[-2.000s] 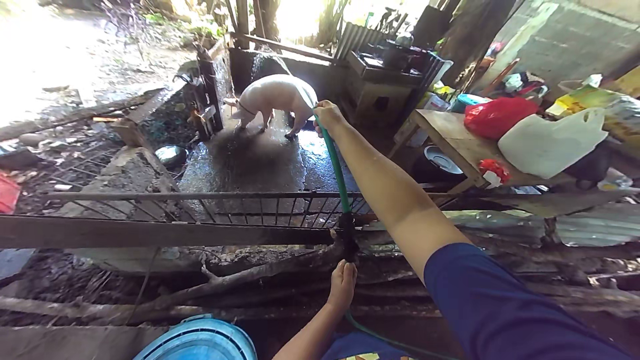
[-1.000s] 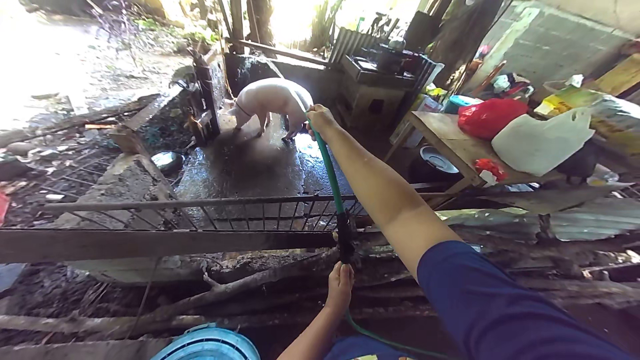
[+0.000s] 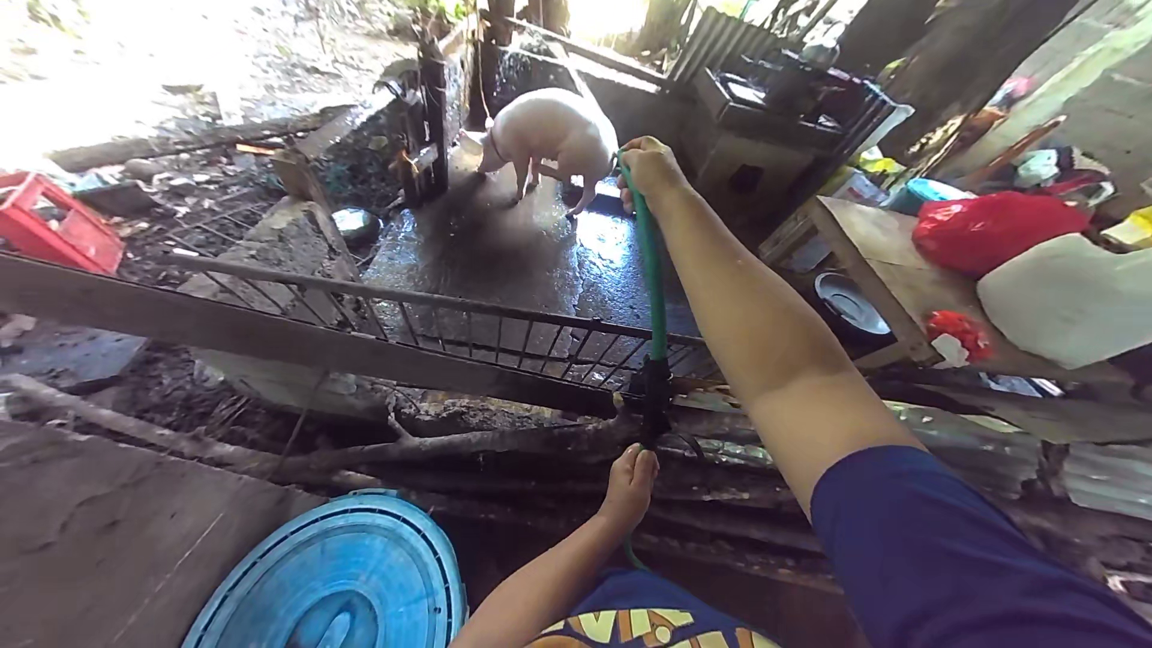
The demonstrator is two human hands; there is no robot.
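A green garden hose (image 3: 652,270) runs up through the middle of the view. My right hand (image 3: 650,171) grips its upper end, arm stretched forward. Lower down, my left hand (image 3: 633,477) is closed around the hose just below a black wrapped section (image 3: 655,391). Beyond the metal railing, a pale pig (image 3: 553,130) stands on a wet concrete floor (image 3: 486,261), its head lowered to the left. A faint stream of water shows above the pig, near the hose end.
A metal railing (image 3: 432,301) and a wooden beam (image 3: 270,354) cross in front. A blue plastic lid (image 3: 360,558) lies lower left, a red crate (image 3: 67,225) far left. On the right, a wooden table (image 3: 864,243) holds a red plastic bag (image 3: 999,229) and a white container (image 3: 1071,301).
The view has shifted slightly, and more of the blue lid and the red crate shows. Both hands stay on the hose. The pig remains in about the same place.
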